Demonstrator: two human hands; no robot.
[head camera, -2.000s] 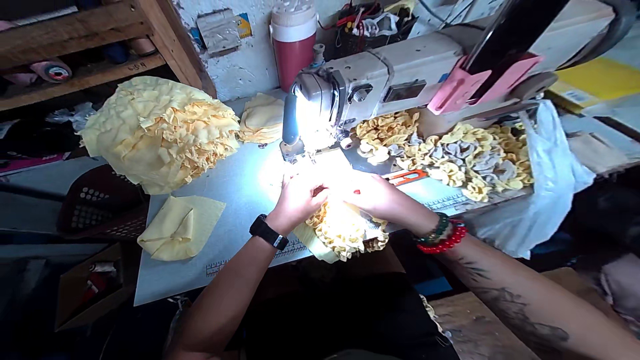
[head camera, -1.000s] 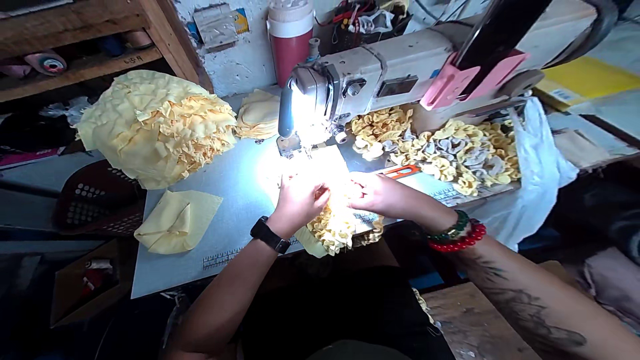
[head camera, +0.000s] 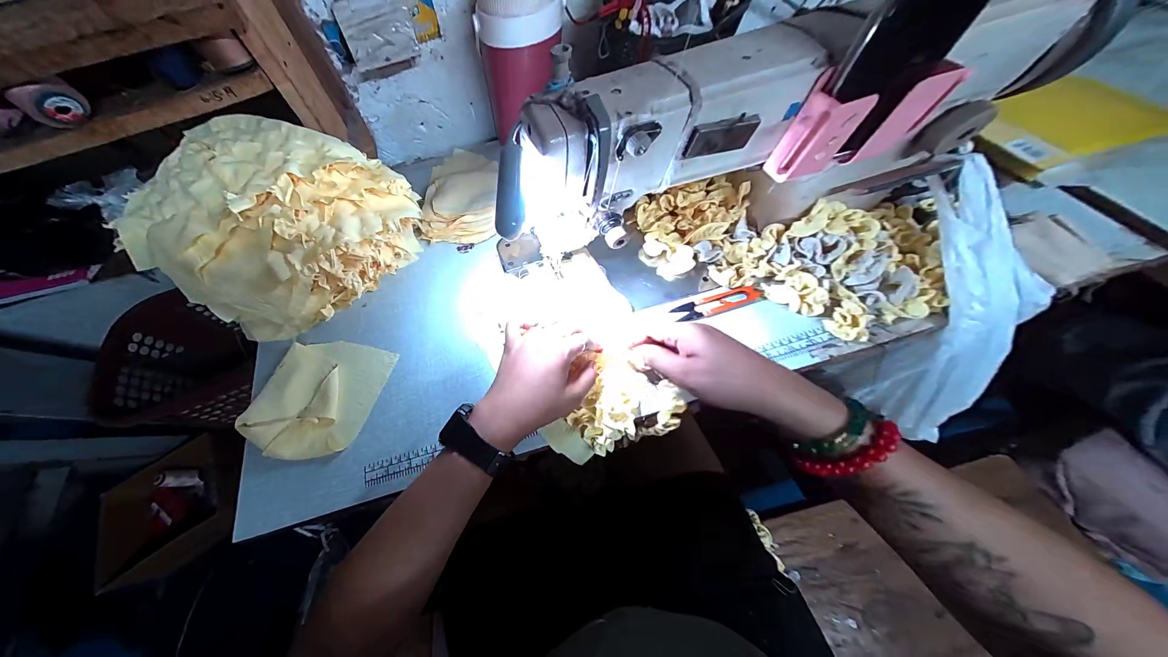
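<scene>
Under the lit head of a sewing machine (head camera: 557, 173), my left hand (head camera: 543, 374) grips the left part of a ruffled yellow fabric piece (head camera: 625, 411). My right hand (head camera: 721, 365) pinches the same piece on its right side, just in front of the needle area. Glare washes out the cloth between the hands and the presser foot. The ruffles hang over the table's front edge. Orange thread snips (head camera: 716, 303) lie behind my right hand. Gathered yellow and grey fabric pieces (head camera: 821, 260) are heaped beyond them.
A big pile of yellow cloth (head camera: 274, 219) stands at the left, with a folded yellow cloth (head camera: 315, 401) in front of it and stacked cloth pieces (head camera: 461, 196) behind. A white plastic bag (head camera: 985, 292) hangs at the right edge. A red and white jug (head camera: 520, 64) stands by the wall.
</scene>
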